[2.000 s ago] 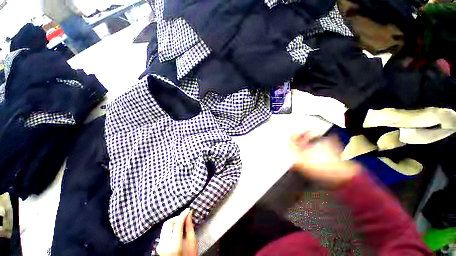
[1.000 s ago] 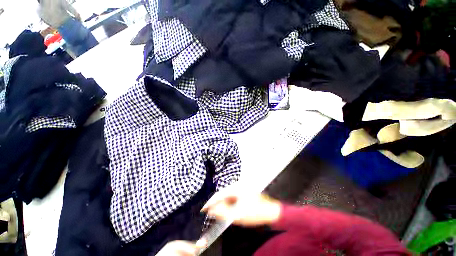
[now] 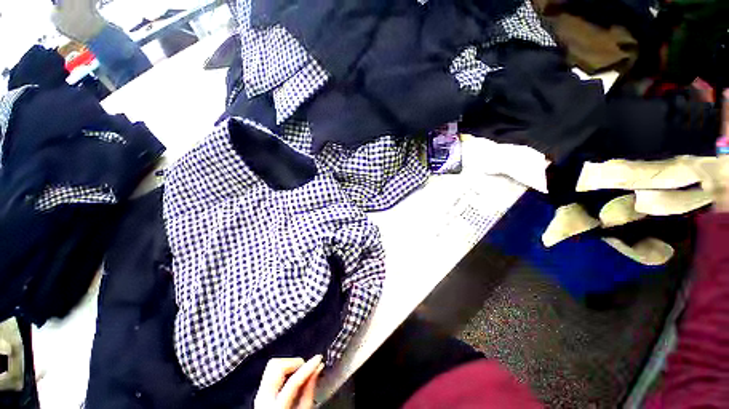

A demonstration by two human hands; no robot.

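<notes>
A padded garment with its black-and-white checked side up (image 3: 256,256) lies on the table, its dark armhole or neck opening at the top. Dark navy parts of it or another piece lie under and to its left. My left hand (image 3: 289,385) is at the bottom, thumb and fingers pinching the garment's lower right edge. My right hand (image 3: 717,180) is at the far right, cut off by the picture's edge, beside the cream pieces (image 3: 639,176). A small pink and blue thing shows by it; whether it is held is unclear.
A large navy and checked garment pile (image 3: 384,72) lies at the back, a smaller one (image 3: 64,168) at the left. A smartphone (image 3: 444,149) and printed sheet (image 3: 466,214) lie near the right edge. A blue bin (image 3: 559,248) stands below. Another person's arm (image 3: 116,52) shows at upper left.
My right hand has moved from the garment's lower right edge to the far right of the picture. My left hand stays at the bottom, and the checked edge beside it hangs lower.
</notes>
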